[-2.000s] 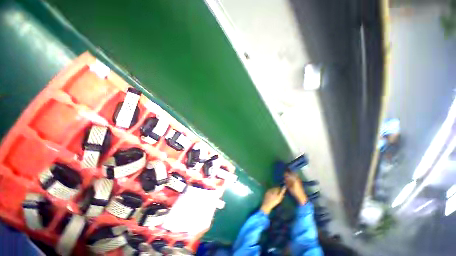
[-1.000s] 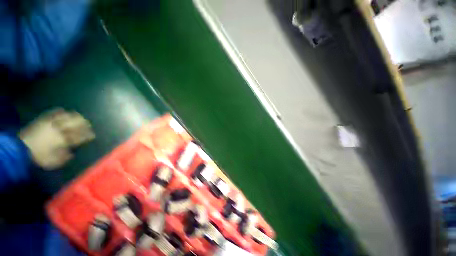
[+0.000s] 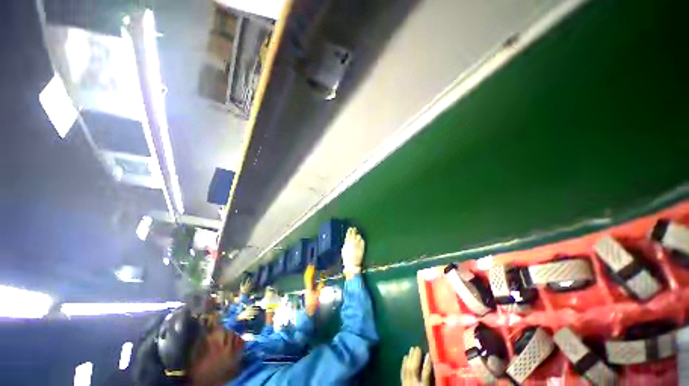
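Note:
A red-orange tray (image 3: pixel 442 324) lies at the lower right, cut off by the frame edge. Its pockets hold several watches (image 3: pixel 560 273) with pale perforated straps and dark undersides. A pale hand, apparently my left hand (image 3: pixel 415 368), shows at the bottom edge just left of the tray. Only its fingers are visible, slightly apart, with nothing seen in them; the rest is cut off. My right hand is out of the picture.
A green conveyor belt (image 3: pixel 529 166) runs diagonally beside a grey ledge (image 3: pixel 378 128). Dark blue fixtures (image 3: pixel 330 241) stand in a row at its far end. A person in a blue smock (image 3: pixel 344 339) sits at lower left, a gloved hand (image 3: pixel 353 252) beside the nearest fixture. Others sit beyond.
The view has swung and tilted, so the tray is now at lower right. The seated people and fixtures have come into view. The hand at the left a second ago is gone from there.

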